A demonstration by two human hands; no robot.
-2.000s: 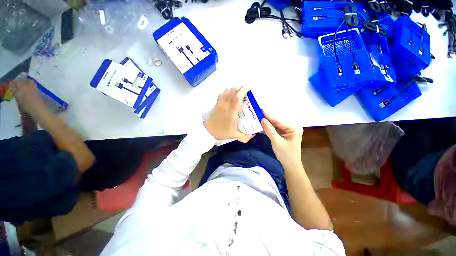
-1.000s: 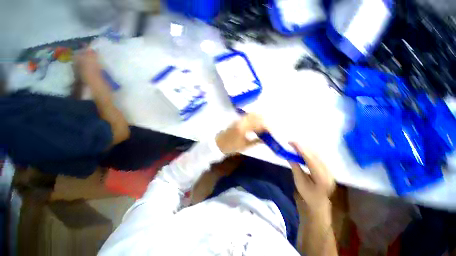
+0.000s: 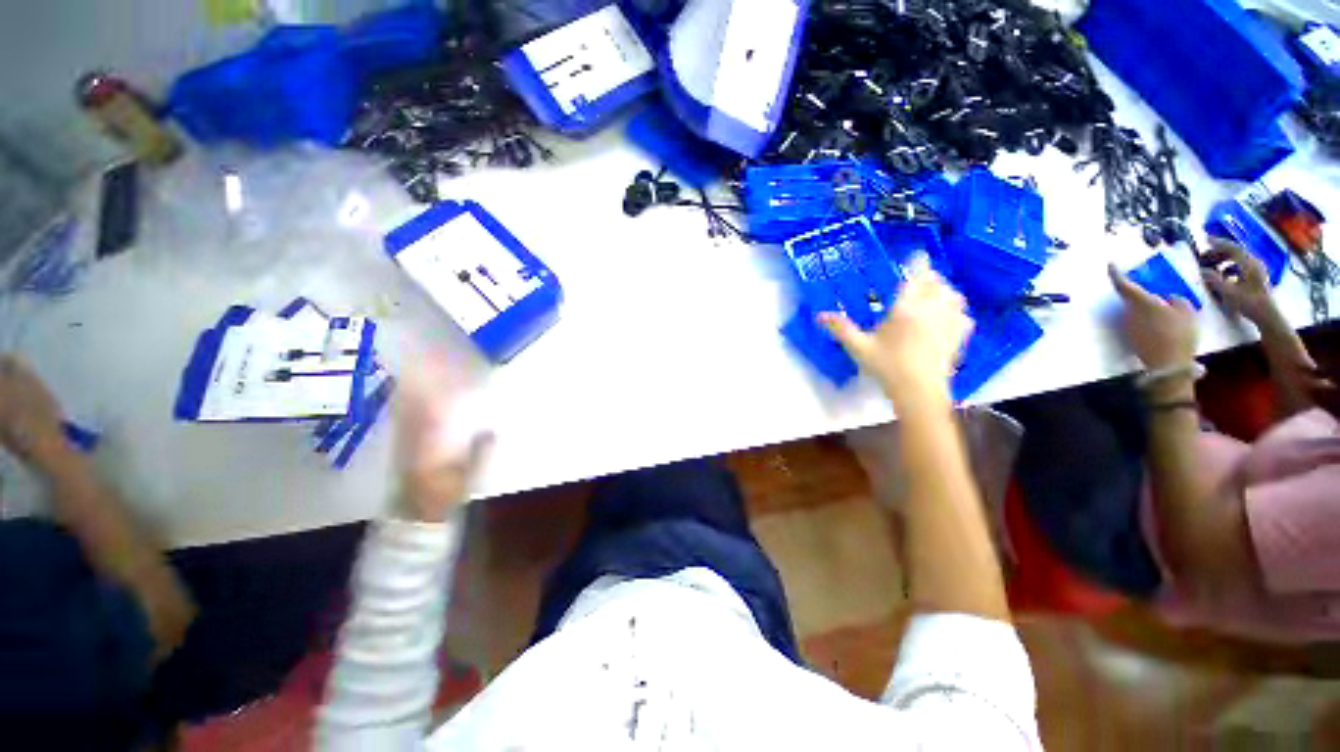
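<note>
My right hand [image 3: 914, 335] is over the pile of blue trays, its thumb and fingers spread at a blue tray [image 3: 839, 265] with cable plugs on its face; whether it grips the tray cannot be told. My left hand [image 3: 438, 435] is blurred, over the table's front part, right of the fanned printed boxes [image 3: 279, 364]; nothing shows clearly in it. A stack of printed boxes [image 3: 473, 279] with blue edges lies at centre-left. More loaded blue trays [image 3: 999, 232] lie jumbled right of my right hand.
Black cable heaps [image 3: 941, 74] lie behind the trays. Large blue boxes [image 3: 735, 66] stand at the back. Clear plastic bags [image 3: 279, 221] lie back left. A person's arm [image 3: 81, 485] is at the left; another person's hands [image 3: 1161, 316] hold a blue piece at the right.
The blue-edged box is no longer between my hands. My left hand has moved left toward the fanned boxes, and my right hand has moved to the blue trays. The view has shifted.
</note>
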